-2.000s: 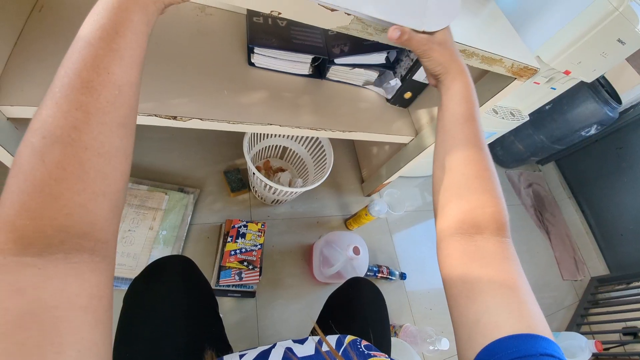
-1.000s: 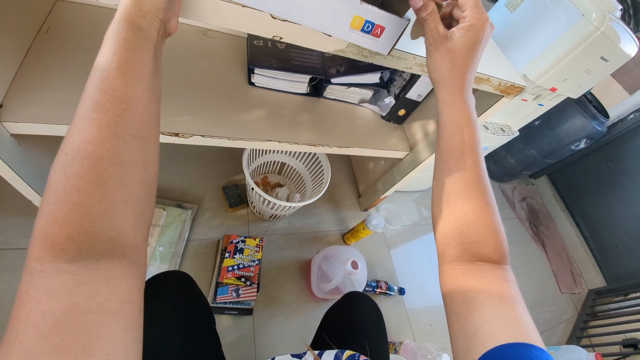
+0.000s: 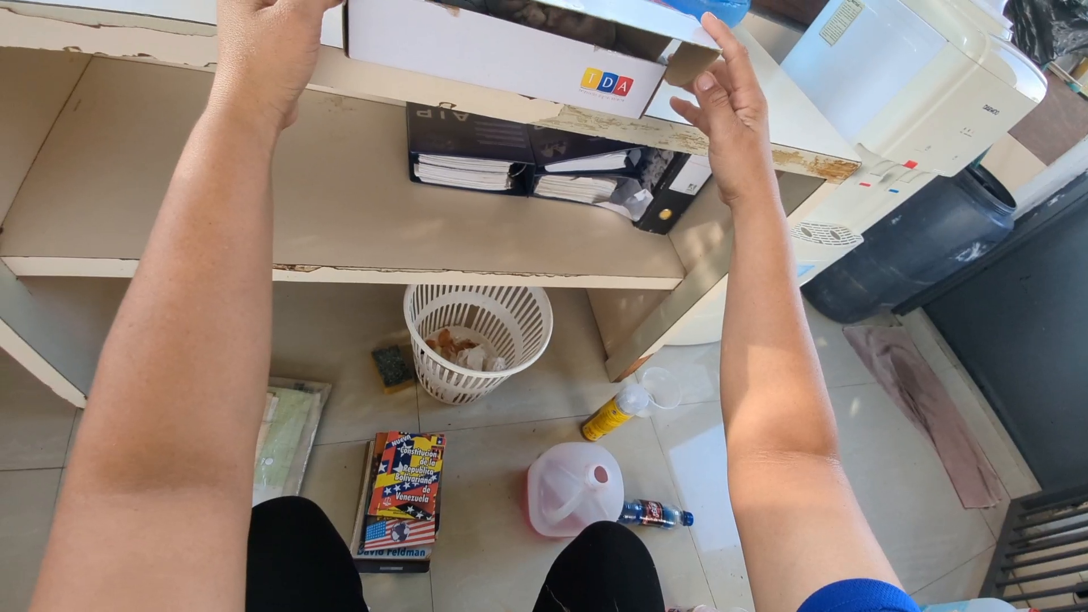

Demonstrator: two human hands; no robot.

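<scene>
A white cardboard box (image 3: 501,47) with a coloured logo is at the top of the view, at the front edge of the worn white shelf top (image 3: 816,127). Its upper side is partly open, with something dark inside. My left hand (image 3: 268,51) is at the box's left end; its fingers are partly cut off by the frame, so its hold is unclear. My right hand (image 3: 722,106) is at the right end, its fingertips at a raised cardboard flap (image 3: 690,64). Black ring binders (image 3: 472,140) full of papers lie on the shelf below.
Under the shelf stand a white slatted wastebasket (image 3: 480,340) and a sponge (image 3: 392,367). On the floor are stacked books (image 3: 399,497), a pink-tinged plastic jug (image 3: 574,490), a small bottle (image 3: 654,514) and a yellow-labelled bottle (image 3: 614,412). A water dispenser (image 3: 909,85) and dark barrel (image 3: 918,242) stand right.
More of the box now shows, its dark contents included. My right hand has gone from pinched fingers near the box's corner to spread fingers at the flap.
</scene>
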